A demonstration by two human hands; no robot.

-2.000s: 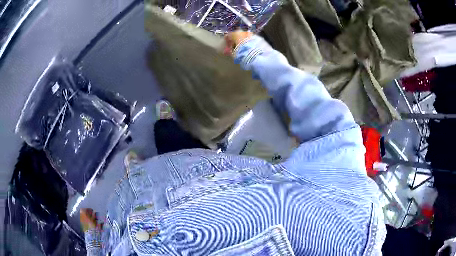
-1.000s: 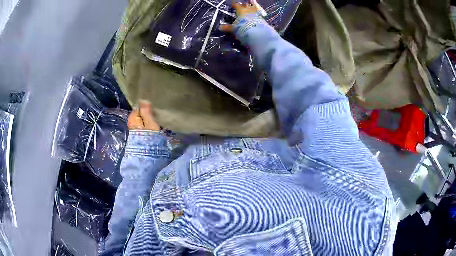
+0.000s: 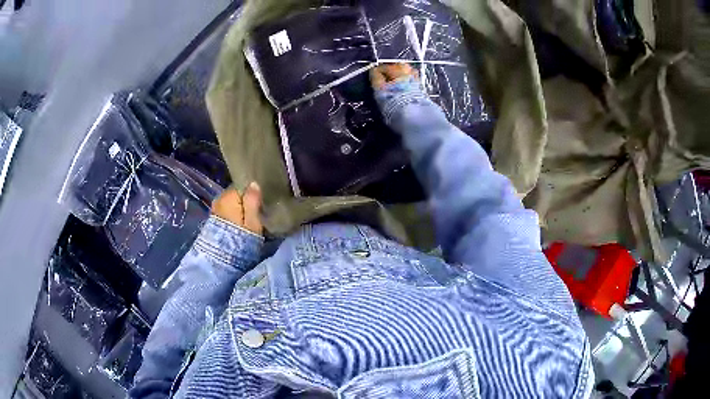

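An olive woven sack lies open in front of me with its mouth spread wide. A dark garment bundle in shiny clear plastic sits in the sack's mouth, with a white strap crossed over it and a white label near its upper left corner. My left hand grips the sack's near left rim. My right hand is on top of the bundle where the straps cross, its fingers closed around the strap. The sack's bottom is hidden under the bundle.
More tied dark bundles lie on the grey floor to the left. Another olive sack stands gathered on the right. A bright red object and metal tube frames are at the lower right.
The sack was lifted at first with no bundle in front of me. It is now spread open with the bundle in its mouth. My left hand has taken the rim; my right hand has moved to the strap crossing.
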